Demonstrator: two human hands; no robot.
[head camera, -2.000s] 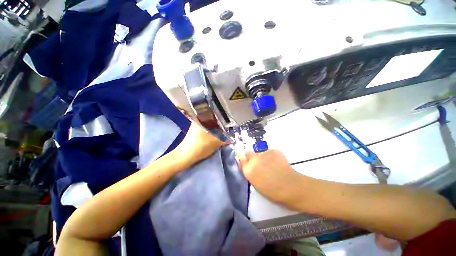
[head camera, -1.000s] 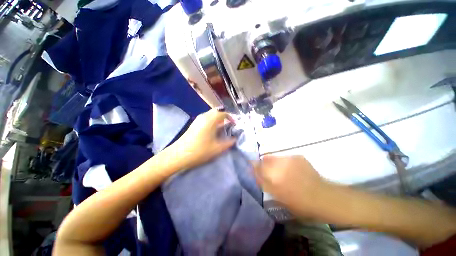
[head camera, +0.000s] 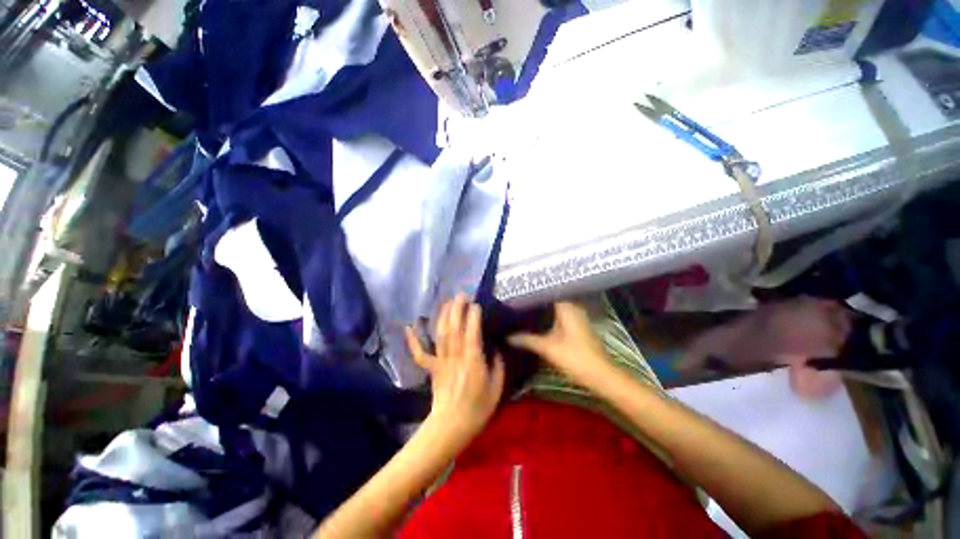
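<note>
The garment piece, grey (head camera: 405, 237) with navy parts, runs from under the sewing machine head (head camera: 479, 53) down over the table's front edge to my lap. My left hand (head camera: 459, 363) lies on its lower end, fingers bent over the cloth and thumb apart. My right hand (head camera: 568, 345) pinches dark navy fabric (head camera: 516, 328) just right of it. The fingertips are partly lost in the dark cloth. Blue-handled thread snips (head camera: 695, 137) lie on the table, tied to a cloth strip.
A large navy and white fabric heap (head camera: 263, 200) hangs left of the machine, with more cloth (head camera: 158, 463) below it. A measuring tape strip (head camera: 653, 247) runs along the table's front edge. The machine's white body (head camera: 774, 37) stands at the back right.
The view has tipped down toward my lap. Both hands have left the needle area and come down to the cloth's lower end below the table edge.
</note>
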